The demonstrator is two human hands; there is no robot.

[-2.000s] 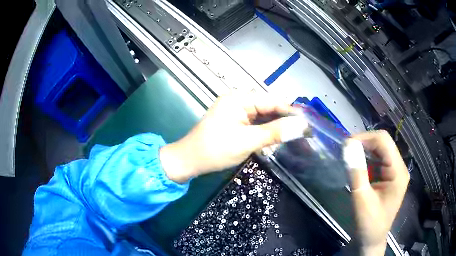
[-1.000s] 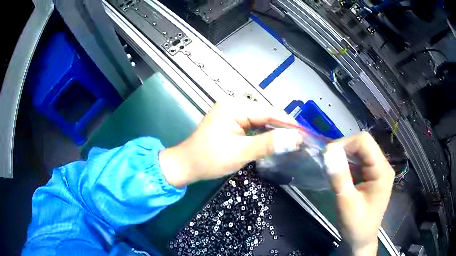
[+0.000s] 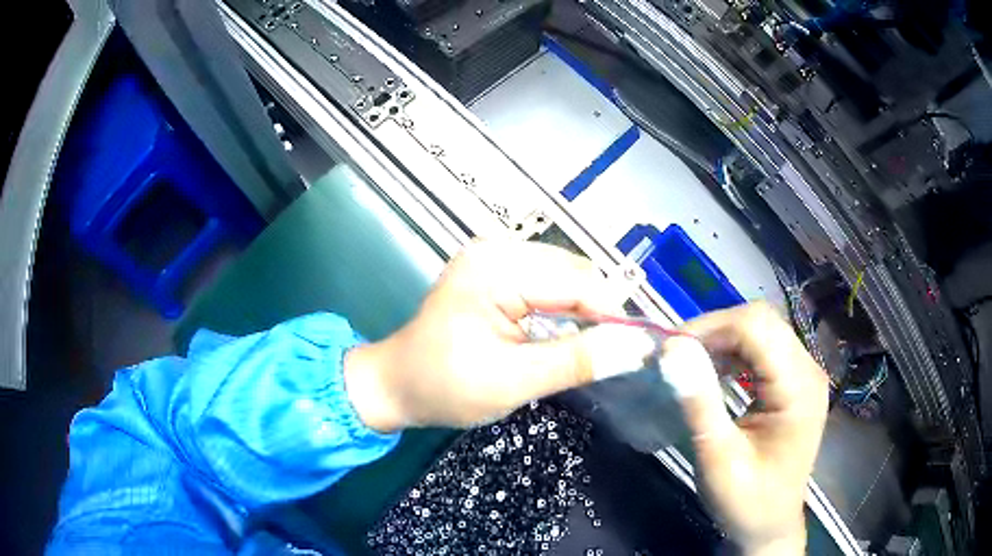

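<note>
A clear plastic bag (image 3: 636, 411) with a thin red line along its top edge hangs between my two hands, over the conveyor's near rail. My left hand (image 3: 490, 337) pinches its left end between thumb and fingers. My right hand (image 3: 751, 418) pinches the red edge further right, close to the left fingertips. Whether the bag holds anything is hard to tell. A heap of small shiny ring-like metal parts (image 3: 490, 489) lies on a dark panel below my hands.
A green mat (image 3: 315, 255) lies on the near side. The fixture plate (image 3: 386, 103) sits along the conveyor. A blue bin (image 3: 696, 272) and stacked black fixtures (image 3: 468, 49) stand beyond it. A blue stool (image 3: 163, 196) is at the left. Machine rails curve along the right.
My right hand has moved left and slightly down, closer to my left hand. The bag's top edge between them is shorter, and more of the blue bin shows.
</note>
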